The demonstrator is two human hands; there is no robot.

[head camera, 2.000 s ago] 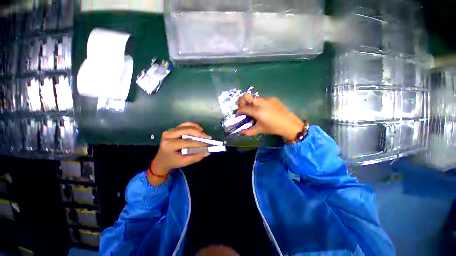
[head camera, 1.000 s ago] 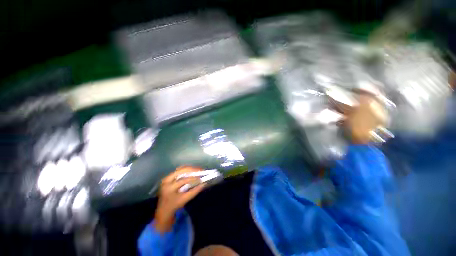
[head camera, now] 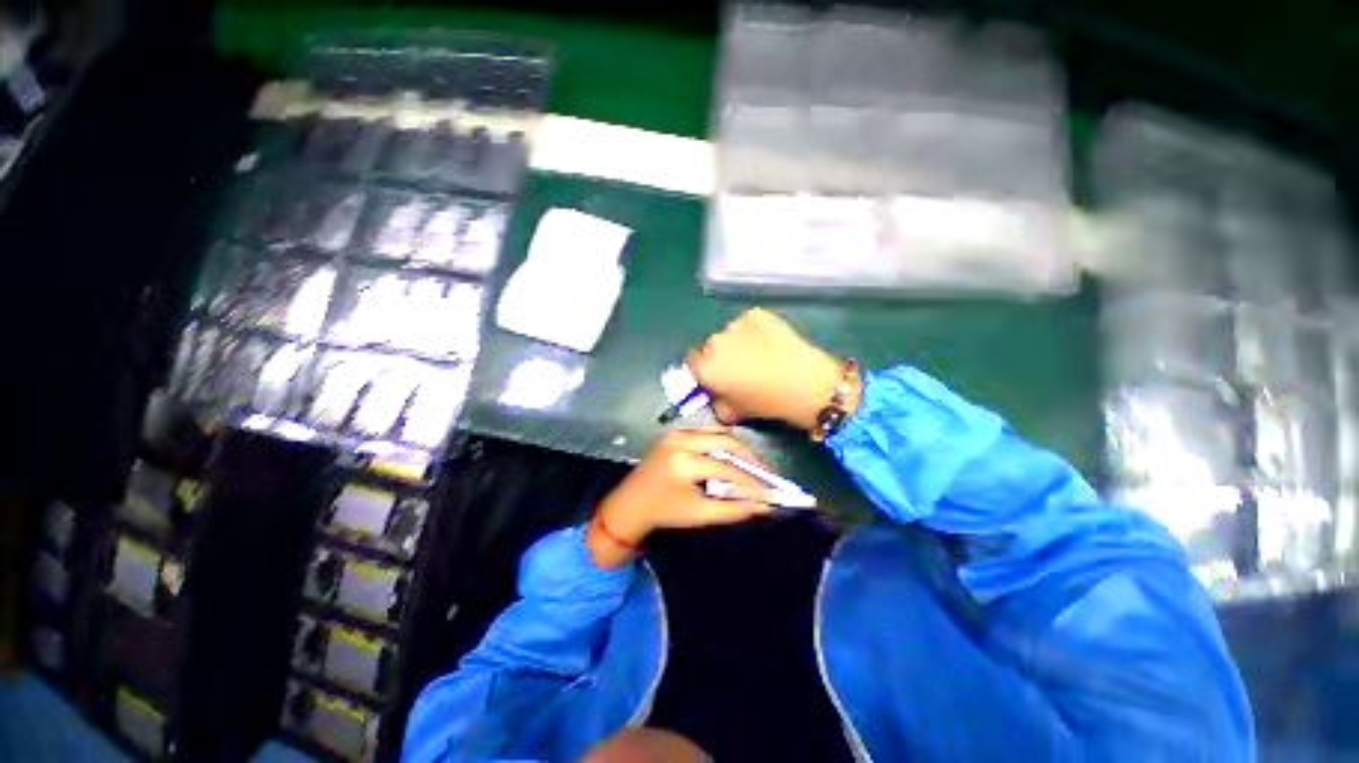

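Observation:
My left hand [head camera: 689,486] is at the mat's front edge. It holds a folded, white-edged pale sheet [head camera: 763,483] between its fingers, and the edges look like two white sticks. My right hand [head camera: 760,367] is just above and to the right of it, low over the green mat. Its curled fingers are on a small silvery-white and dark piece [head camera: 681,391], perhaps a circuit board. The hand partly hides it, and I cannot tell whether a tool is in the grip.
A curled white liner strip [head camera: 568,280] lies left of my hands, with a shiny patch [head camera: 540,382] below it. A filled blister tray [head camera: 391,316] is at left, a frosted tray [head camera: 894,246] at the top, and clear trays [head camera: 1230,380] at right. Racked units [head camera: 355,581] stand below left.
The view has swung, so the bench sits further right and the left trays show more. My right hand has come back from the right-hand trays to the mat. My left hand still holds the sheet.

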